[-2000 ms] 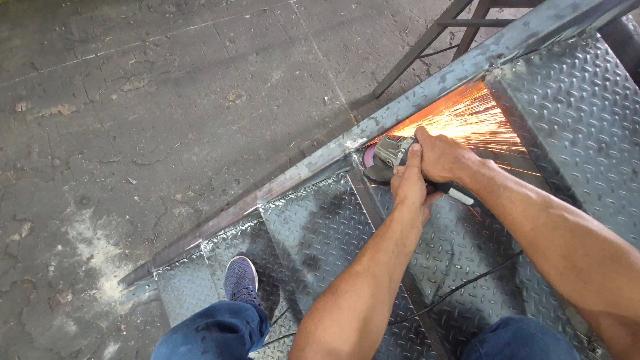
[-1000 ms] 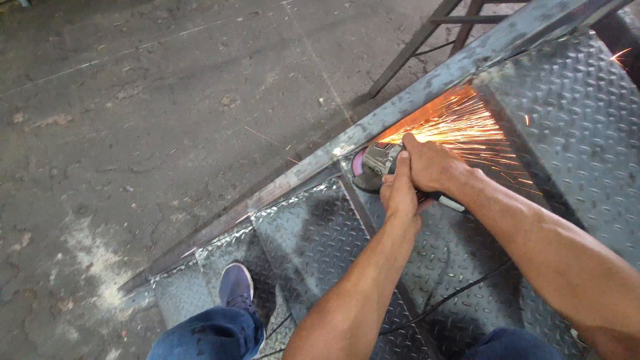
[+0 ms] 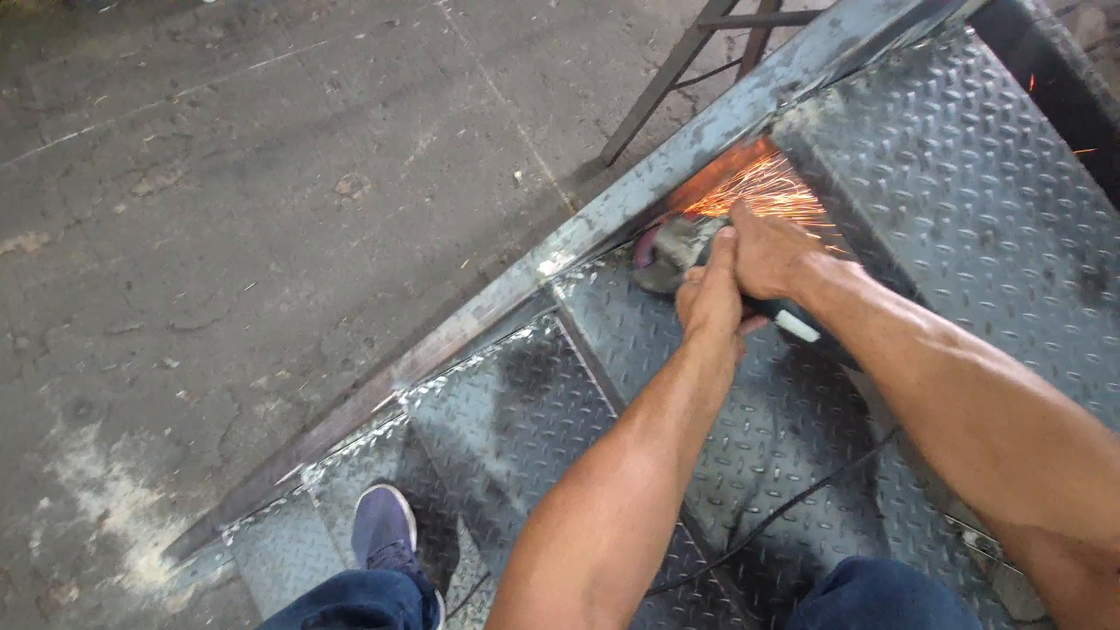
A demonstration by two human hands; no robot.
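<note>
An angle grinder [image 3: 684, 243] lies tilted against the seam between a diamond-plate steel stair tread [image 3: 647, 332] and the long steel stringer [image 3: 595, 219]. Orange sparks [image 3: 774, 192] fan out from it to the upper right. My left hand [image 3: 713, 297] is closed around the grinder near its head. My right hand [image 3: 774, 249] grips it from above, just right of the left. Part of the grinder's body is hidden under my hands. Its disc has a pinkish rim; the exact contact point is hard to see.
A black power cord [image 3: 787, 507] runs over the treads. A higher diamond-plate tread [image 3: 971, 166] rises at the right. Beyond the stringer is cracked concrete floor [image 3: 289, 219], with a metal trestle [image 3: 665, 83] at the top. My shoe [image 3: 385, 529] rests on a lower tread.
Sparks keep coming off the grinder, their spray a little smaller now than one second ago. Both hands stay on the tool near the same part of the seam.
</note>
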